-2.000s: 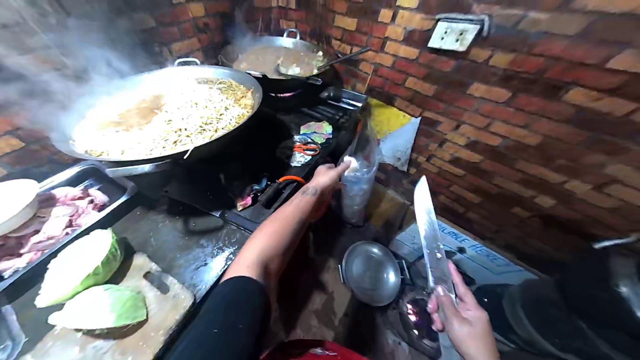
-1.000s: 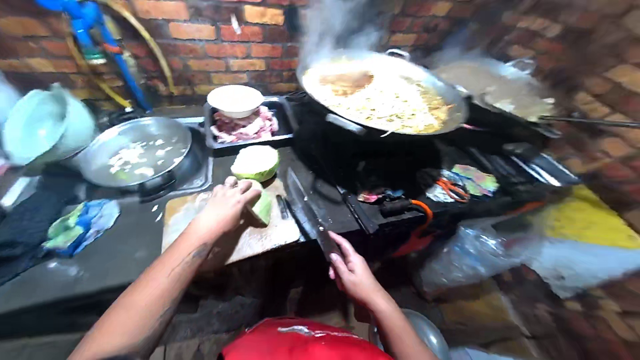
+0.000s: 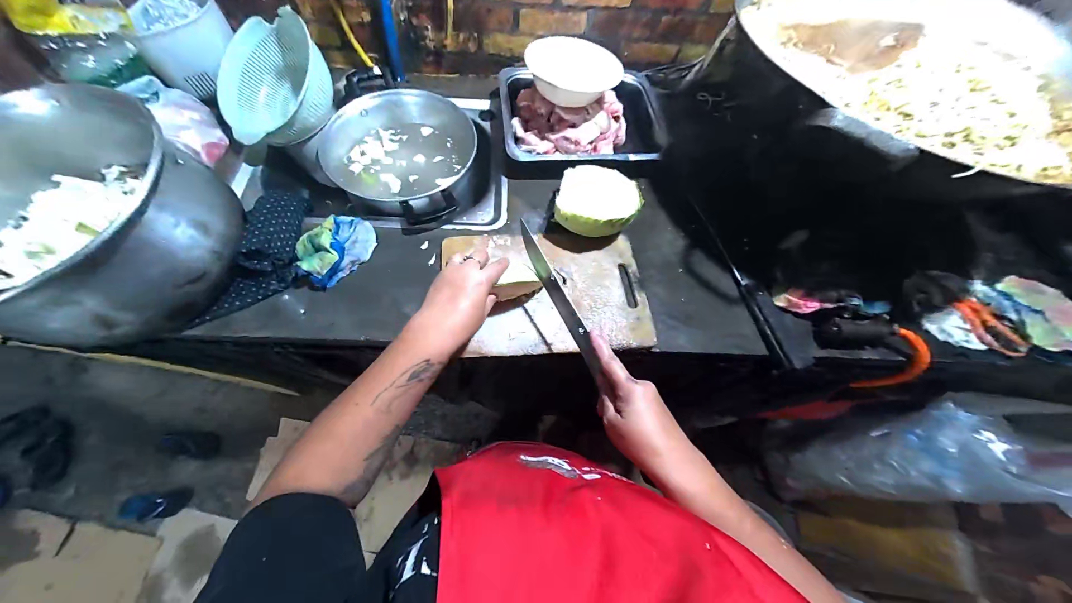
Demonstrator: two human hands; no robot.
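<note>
A piece of cut cabbage [image 3: 515, 276] lies on a worn cutting board [image 3: 586, 310], and my left hand [image 3: 465, 289] grips it from the left. In my right hand [image 3: 624, 398] is the dark handle of a kitchen knife [image 3: 557, 289]; its blade points up and away, over the board just right of the piece. Behind the board's far edge rests a larger cabbage part [image 3: 597, 201], its pale cut face upward. The side of the held piece under my fingers is hidden.
Beyond stand a metal pan of water with white bits [image 3: 398, 151] and a tray of raw meat [image 3: 578, 126] with a white bowl [image 3: 574, 67]. A large pot [image 3: 193, 243] holds chopped vegetables at left; a wide wok [image 3: 938, 92] is at right. Scissors [image 3: 992, 327] lie near the counter edge.
My left hand has come from the plastic bag at the stove's side to the cabbage on the board. The knife in my right hand is now over the board. The view has swung left.
</note>
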